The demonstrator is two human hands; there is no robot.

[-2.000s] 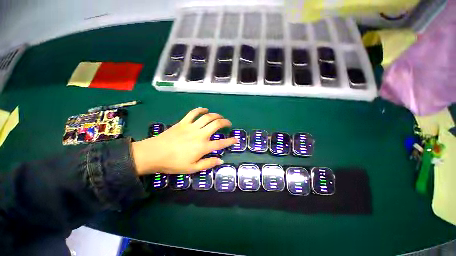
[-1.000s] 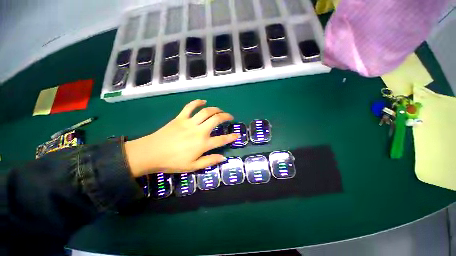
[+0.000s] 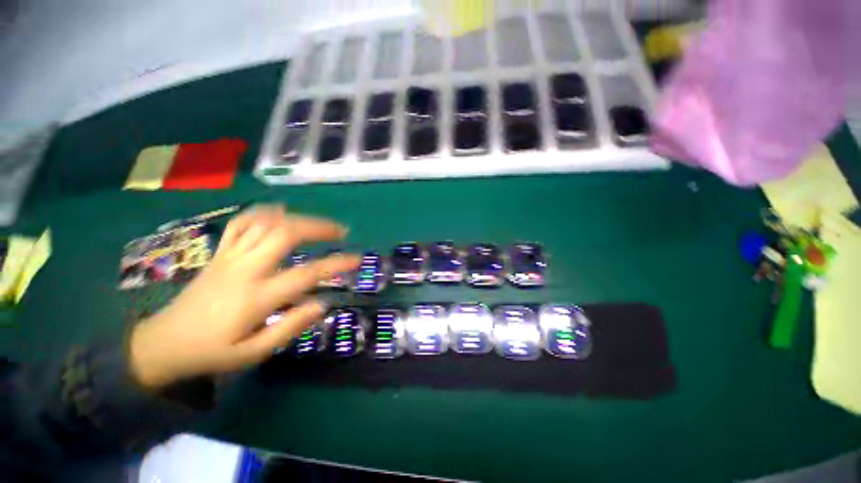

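My left hand (image 3: 227,297), blurred, is palm down with fingers apart and holds nothing visible. Its fingertips are over or beside the left end of two rows of smartwatch units. In the rear row, one unit (image 3: 369,274) by the fingertips shows pale stripes; those to its right (image 3: 485,265) look darker, with small light marks low down. The front row (image 3: 470,328) shows bright striped screens, several with green marks, and lies along a black mat (image 3: 631,351). The hand hides some left-end units. My right hand is not in view.
A white blister tray (image 3: 415,170) with dark watches stands at the back. A red and yellow card (image 3: 206,164) and a patterned phone (image 3: 168,255) with a pen lie left. Pink cloth (image 3: 755,104), keys with a green tag (image 3: 786,302) and yellow paper (image 3: 840,330) are right.
My left hand has drawn back leftward over the rows, uncovering more units. The rear row's right-hand screens have changed from stripes to a darker display. The camera view has shifted.
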